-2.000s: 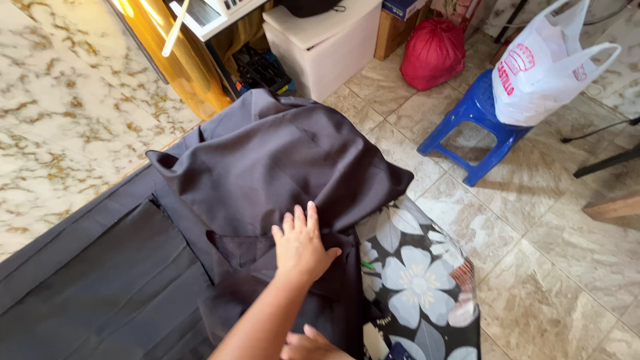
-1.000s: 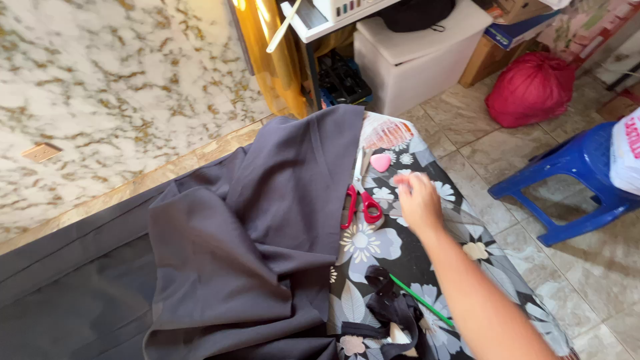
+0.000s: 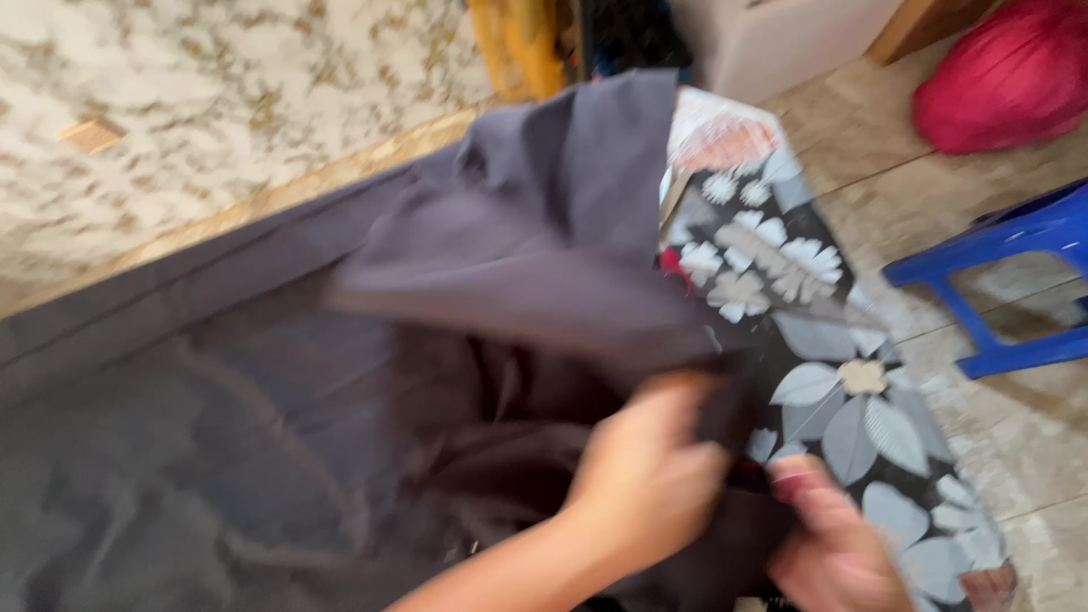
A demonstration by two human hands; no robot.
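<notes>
Dark grey fabric (image 3: 544,280) lies in layers and folds over a surface with a floral cover (image 3: 850,425). Blurred by motion, my left hand (image 3: 654,467) grips a raised edge of the fabric near the middle. To its right, at the lower edge, my right hand (image 3: 833,535) is on the fabric too, thumb and fingers close together; whether it pinches the cloth is too blurred to tell. A red bit (image 3: 674,262), seemingly part of the scissors' handle, shows beside the cloth's edge, with the rest mostly hidden under the fabric.
A blue plastic stool (image 3: 994,340) stands on the tiled floor at right, and a red bundle (image 3: 1003,85) lies behind it. A white box (image 3: 782,42) is at the top. Along the upper left runs a marbled wall or panel (image 3: 255,102) beside the covered surface.
A second ago my right hand was over the floral cover near the red-handled scissors; now it is lower, at the fabric. My left hand has come into view, and the cloth's edge is lifted.
</notes>
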